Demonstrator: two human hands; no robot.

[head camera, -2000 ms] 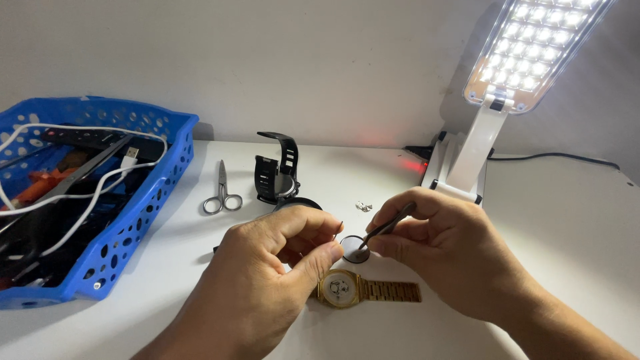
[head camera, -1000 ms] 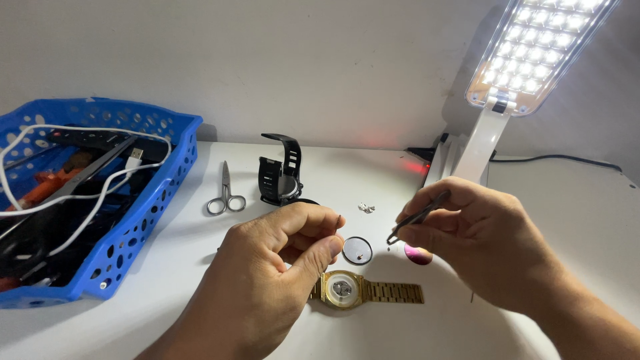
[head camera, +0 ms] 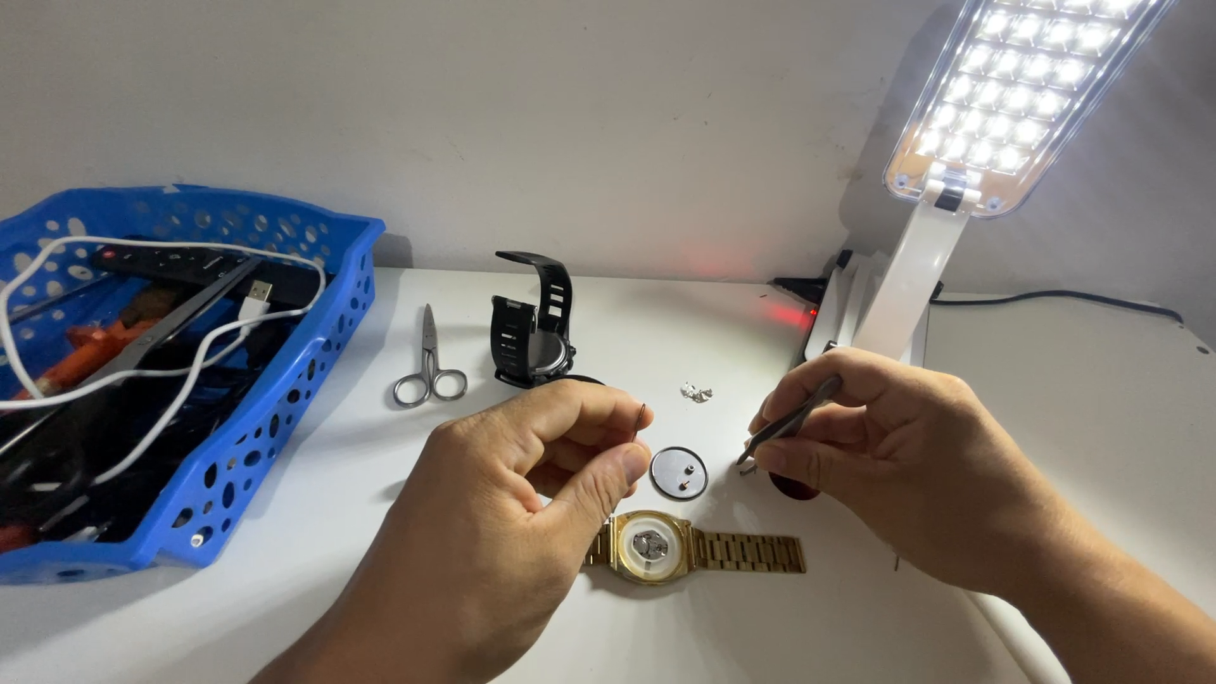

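Note:
My left hand point(head camera: 532, 513) pinches a thin dark pin-like piece point(head camera: 639, 421) between thumb and forefinger, left of a round dark-rimmed disc point(head camera: 678, 465) with small parts on it. Dark metal tweezers point(head camera: 793, 418) are in my right hand point(head camera: 883, 456), tips down near the table; whether they grip anything cannot be told. Just under the tweezers a dark red round object point(head camera: 793, 488) shows partly. Below the disc lies a gold-coloured wristwatch point(head camera: 651, 546) with its case open and movement showing; my left hand hides part of its bracelet.
Behind my left hand stands a black-strapped watch point(head camera: 534, 332), with metal scissors point(head camera: 429, 366) to its left. Small silvery bits point(head camera: 696, 392) lie behind the disc. A blue plastic basket point(head camera: 275, 427) of tools and cable fills the left side. A lit LED lamp point(head camera: 912, 275) stands at the right rear.
The tweezers have moved from over the disc to its right, uncovering the disc. Small parts now show on the disc. My left hand has stayed nearly in place.

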